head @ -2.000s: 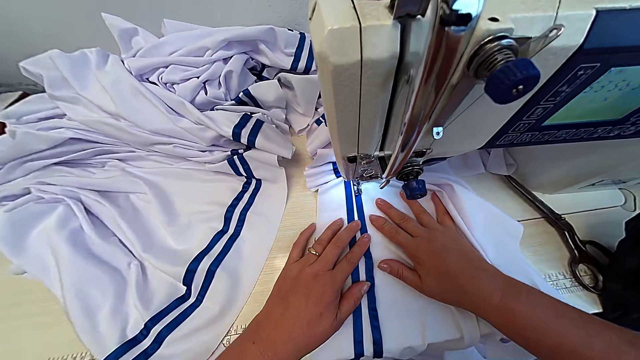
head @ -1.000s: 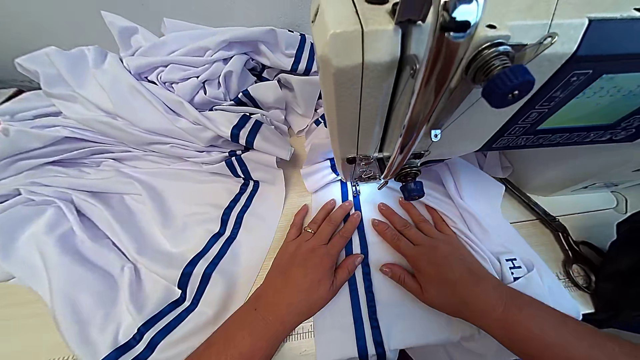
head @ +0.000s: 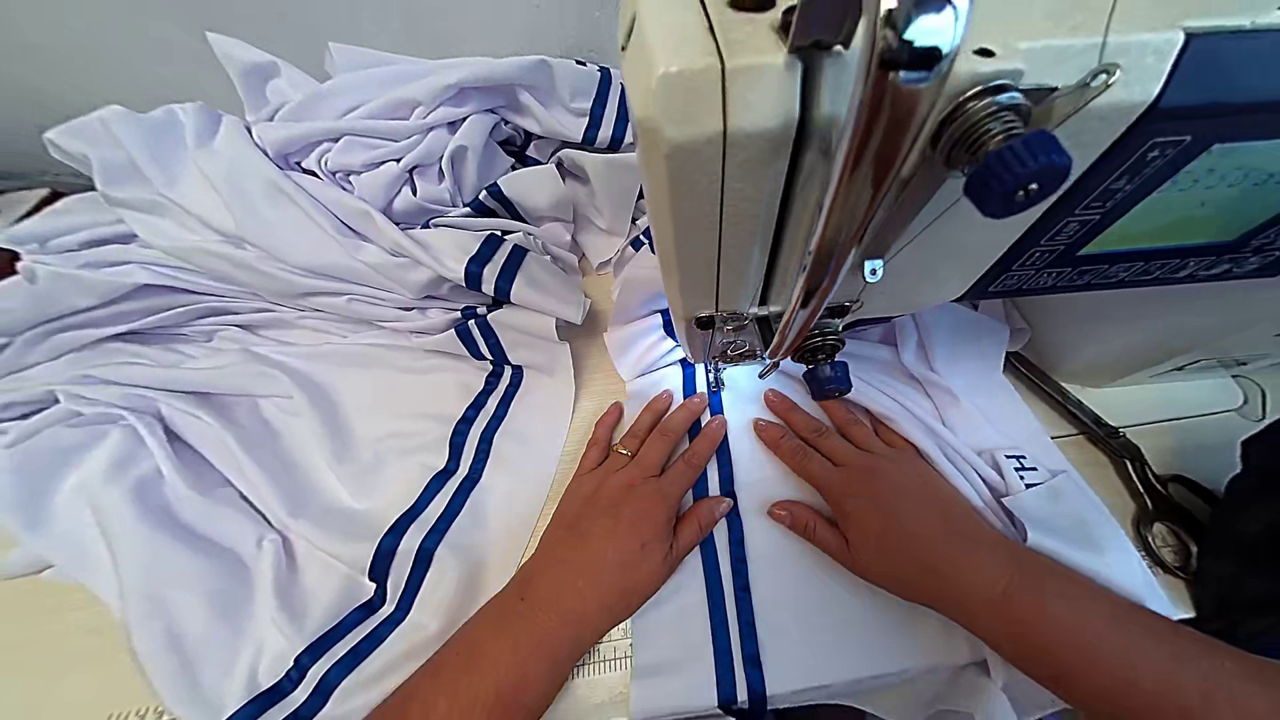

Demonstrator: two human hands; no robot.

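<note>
White fabric with two parallel blue stripes (head: 735, 600) runs under the presser foot (head: 715, 375) of a sewing machine (head: 690, 170). My left hand (head: 640, 490) lies flat on it, fingers spread, its fingertips at the stripes just below the foot; one finger wears a ring. My right hand (head: 870, 480) rests palm down to the right of the stripes, fingers apart, near a lower blue tension knob (head: 828, 380). Neither hand grips anything. The machine's lamp lights the stitching spot. The needle tip cannot be made out clearly.
A large gathered heap of white cloth with blue stripes (head: 300, 400) covers the left side. Dark metal scissors (head: 1130, 450) lie on the right, beside a black item (head: 1245, 550). The machine's control panel (head: 1180, 200) is at upper right. Ruler markings (head: 605, 660) show on the table.
The striped fabric under my hands has shifted, and a part with dark lettering now shows at the right, hidden two seconds ago. Both hands stay flat on the cloth.
</note>
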